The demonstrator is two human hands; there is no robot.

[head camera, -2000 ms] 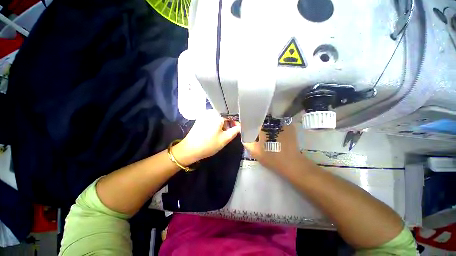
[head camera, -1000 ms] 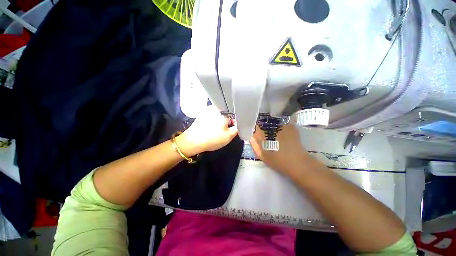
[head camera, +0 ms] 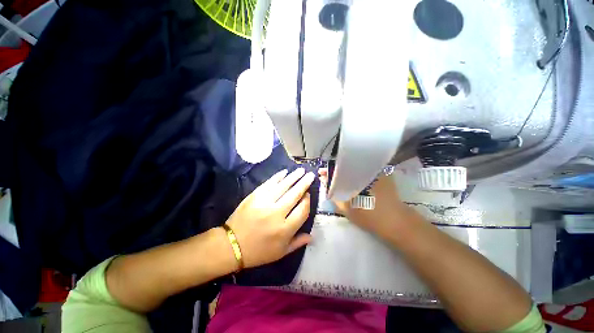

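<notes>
The dark garment [head camera: 130, 130] is heaped left of the sewing machine [head camera: 371, 97], and a flap of it runs along the bed to the front edge. My left hand [head camera: 272, 218] lies flat on this flap with its fingers spread a little, fingertips just in front of the needle area. My right hand [head camera: 368, 205] is right of the needle, partly hidden behind the machine's white front part and the small ribbed knob [head camera: 363, 202]. Its fingertips show only in part, so its hold on the cloth cannot be told. The presser foot area [head camera: 309, 160] is small and partly hidden.
The white lamp [head camera: 254, 117] hangs left of the needle. A tension dial [head camera: 442, 177] sticks out on the machine face. A yellow-green fan [head camera: 228, 14] is behind. A printed ruler [head camera: 365, 294] runs along the table's front edge, above my magenta-covered lap [head camera: 299, 315].
My left hand has gone from pinching at the needle to lying flat on the cloth, nearer the front. The machine appears shifted right and lower in view. My right hand stays beside the needle.
</notes>
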